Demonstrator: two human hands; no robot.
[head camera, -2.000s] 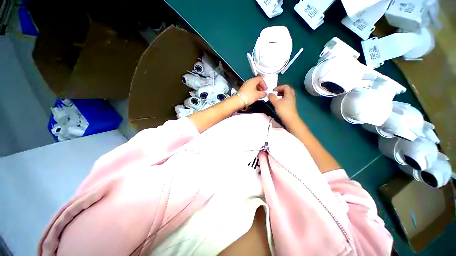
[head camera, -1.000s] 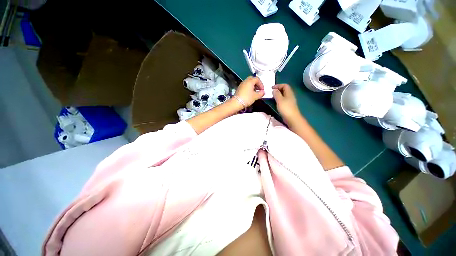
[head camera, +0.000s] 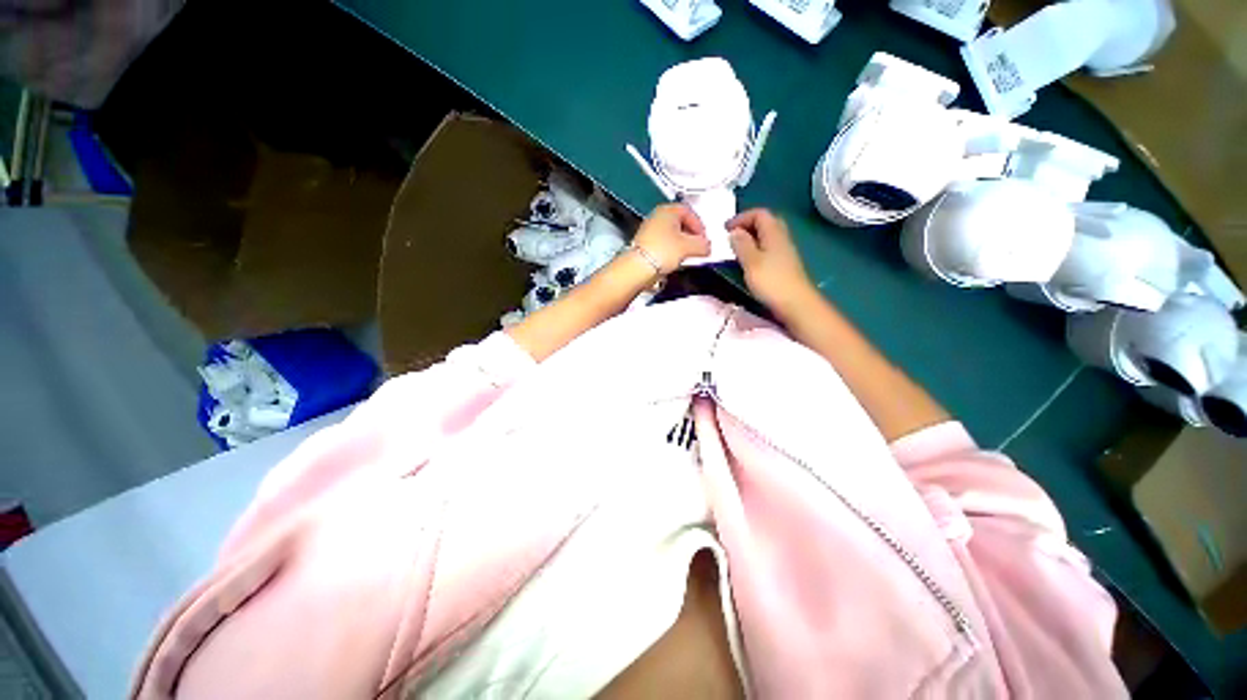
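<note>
A white security camera (head camera: 699, 126) lies on the green bench mat with its round head away from me and its neck and flat foot towards me. A thin white antenna angles out on each side of the head. My left hand (head camera: 670, 237) holds the left side of the neck near the foot, fingers bent. My right hand (head camera: 769, 256) is at the right side of the neck, thumb and fingertips pinched together against it. Whether a small part is between the right fingertips is too small to tell.
Several white cameras (head camera: 991, 233) stand in a row at the right. More brackets with labels (head camera: 1012, 62) lie at the top right on brown cardboard. A shallow carton tray (head camera: 1203, 506) is at the right edge. A deep carton (head camera: 451, 246) of camera parts and a blue bin (head camera: 322, 372) are at the left.
The view has shifted, so the bench things sit higher and the carton and bin further right. Both hands stay at the camera's neck, with only small finger movement.
</note>
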